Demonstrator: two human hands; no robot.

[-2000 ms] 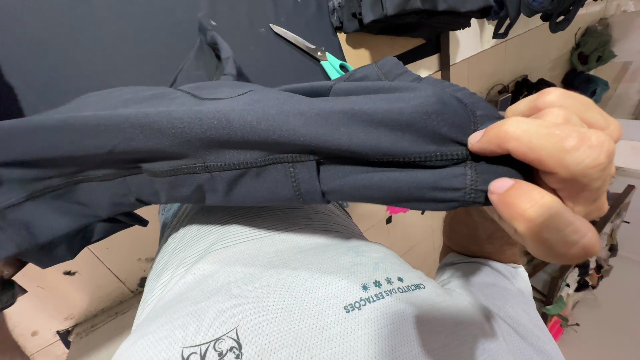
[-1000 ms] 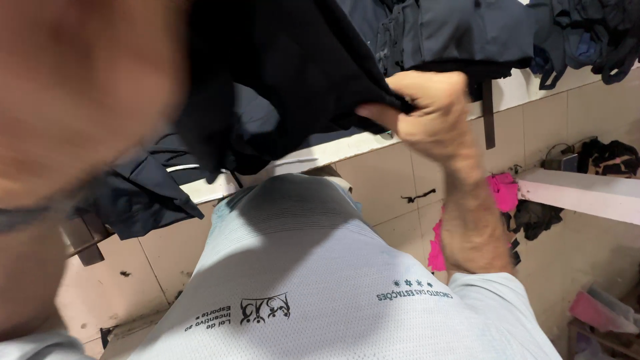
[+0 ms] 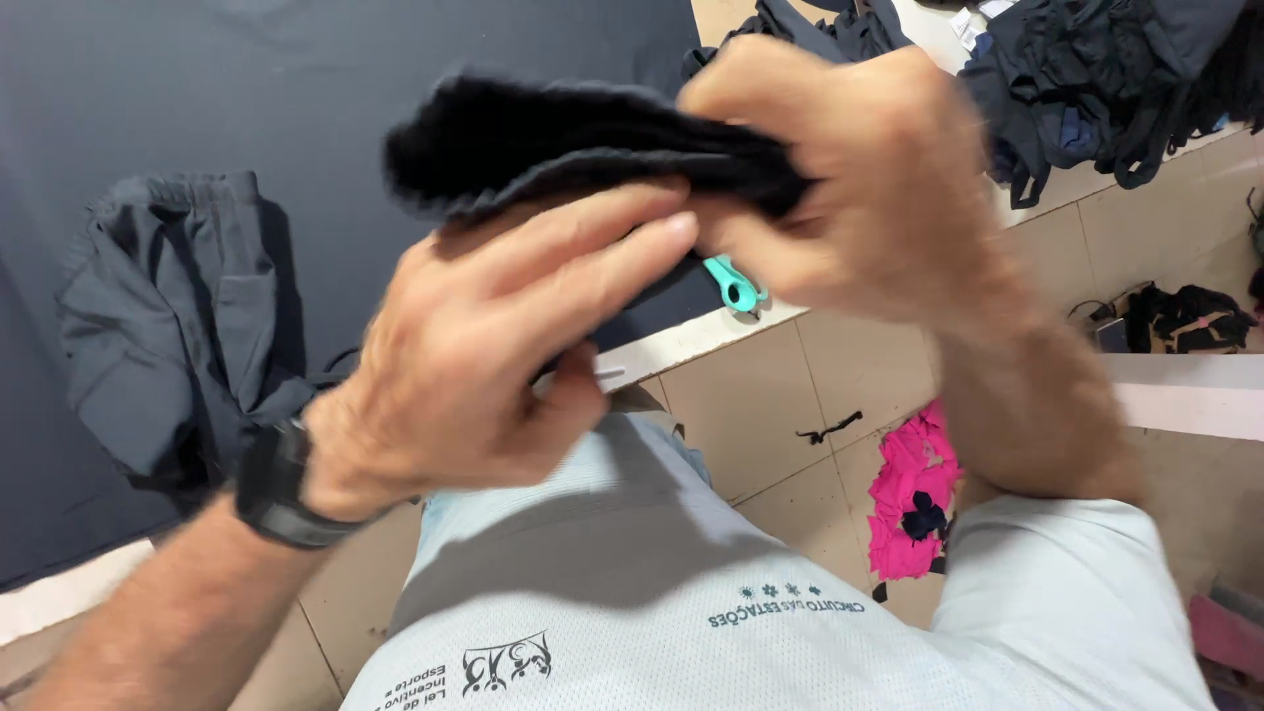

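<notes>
A dark garment (image 3: 553, 138), blurred by motion, is bunched up between my two hands above the table's front edge. My right hand (image 3: 859, 178) grips its right end with the fingers closed on the cloth. My left hand (image 3: 494, 346), with a black band on the wrist, is under the garment's near side, its fingers against the fabric and pointing right; its thumb is partly hidden. Just below the garment shows a turquoise scissor handle (image 3: 736, 286), the blades hidden. Dark gray shorts or trousers with an elastic waistband (image 3: 178, 316) lie on the table at the left.
Dark cloth covers the table (image 3: 326, 59), which has a pale edge (image 3: 711, 336). More dark garments (image 3: 1076, 89) are heaped at the back right, some hanging over the edge. Pink fabric scraps (image 3: 913, 494) lie on the tiled floor, and a pale beam (image 3: 1195, 395) stands at the right.
The garment, stretched out lengthwise two seconds ago, is now bunched between both hands. My left hand, a large blur at the upper left one second ago, is now at the garment's near side.
</notes>
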